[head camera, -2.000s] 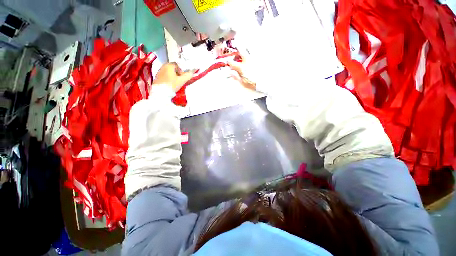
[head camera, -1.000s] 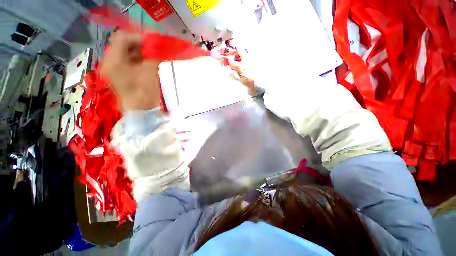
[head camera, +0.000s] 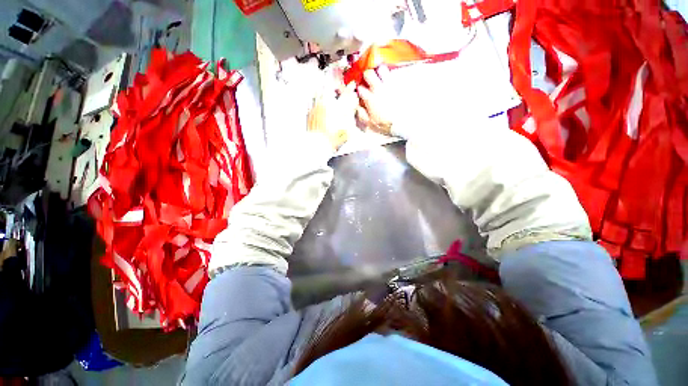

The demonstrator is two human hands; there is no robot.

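A red strip [head camera: 396, 54], orange under the lamp, lies on the overexposed white machine bed and runs right from my fingertips toward the right pile. My right hand [head camera: 371, 109] has its fingertips at the strip's near end, just below the needle and presser foot [head camera: 320, 59]. My left hand [head camera: 329, 113] is beside it, washed out by glare; whether it holds the strip cannot be told. The sewing machine head [head camera: 302, 26] is at the top centre.
A left pile of red strips [head camera: 170, 173] is beside my left arm. A right pile of red strips [head camera: 603, 128] hangs beside my right arm. A shiny metal plate [head camera: 370, 203] lies between my forearms, with a slim tool with a pink-red tie [head camera: 455, 255] at its near edge.
My left hand, raised at the left with a blurred red strip a second ago, is back near the needle beside my right hand. A strip now extends right across the bed.
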